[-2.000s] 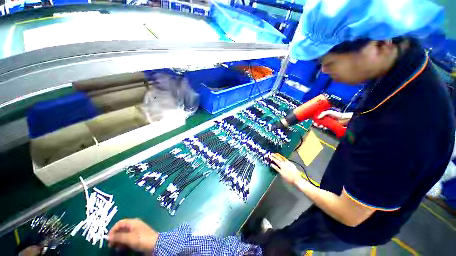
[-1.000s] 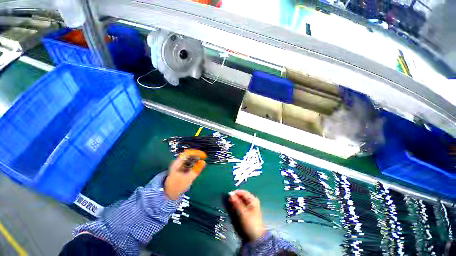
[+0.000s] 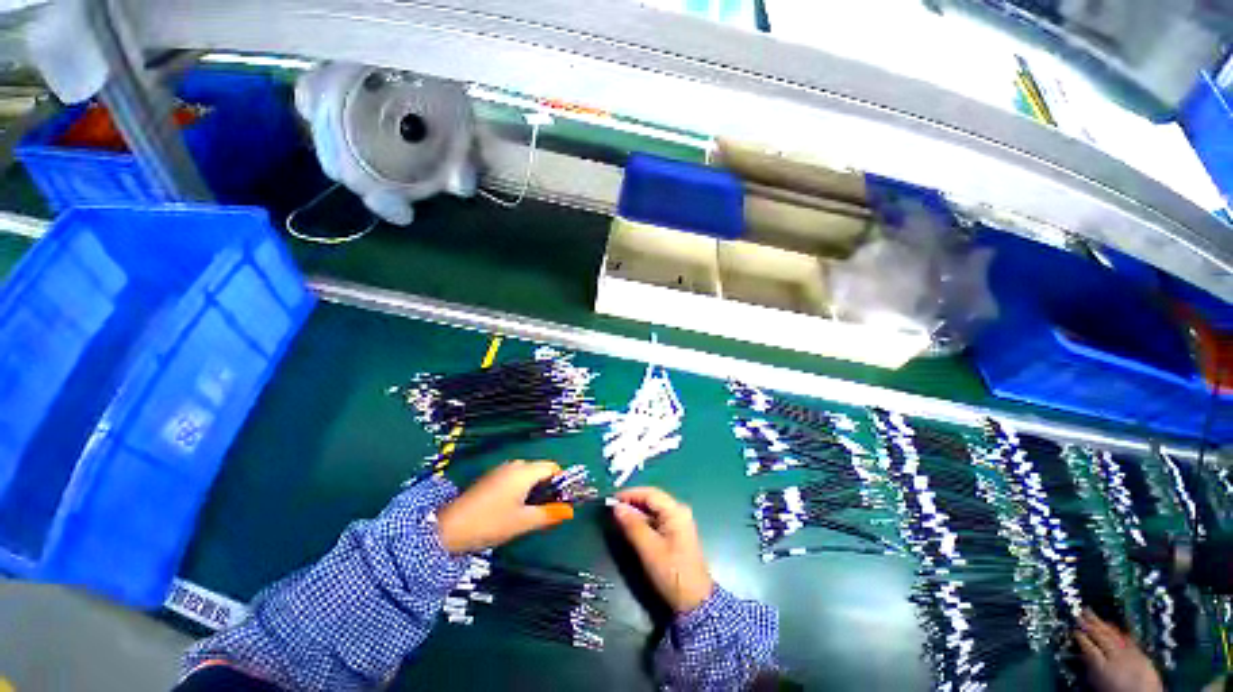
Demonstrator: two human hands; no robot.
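My left hand (image 3: 507, 507), with orange finger caps, holds a small bundle of black cable leads (image 3: 565, 487), tips pointing right. My right hand (image 3: 663, 541) pinches a tiny white sleeve (image 3: 615, 502) close to the lead ends; whether it touches a lead is too small to tell. A loose pile of white sleeves (image 3: 645, 427) lies on the green mat beyond my right hand. A bundle of black leads (image 3: 500, 399) lies left of the pile. More black leads (image 3: 534, 602) with white ends lie below my left hand.
Sleeved leads (image 3: 933, 514) lie in rows at right, where another person's hand (image 3: 1120, 658) rests. A blue bin (image 3: 149, 392) stands at left. Behind are a fan (image 3: 406, 129), a cream parts tray (image 3: 757, 329), a clear plastic bag (image 3: 913, 277), another blue bin (image 3: 1068, 365) and an overhead metal shelf (image 3: 649, 68).
The view swung left from the coworker to the bench, then shifted slightly. My left hand has lowered beside my right hand, and the held leads now point toward its fingertips.
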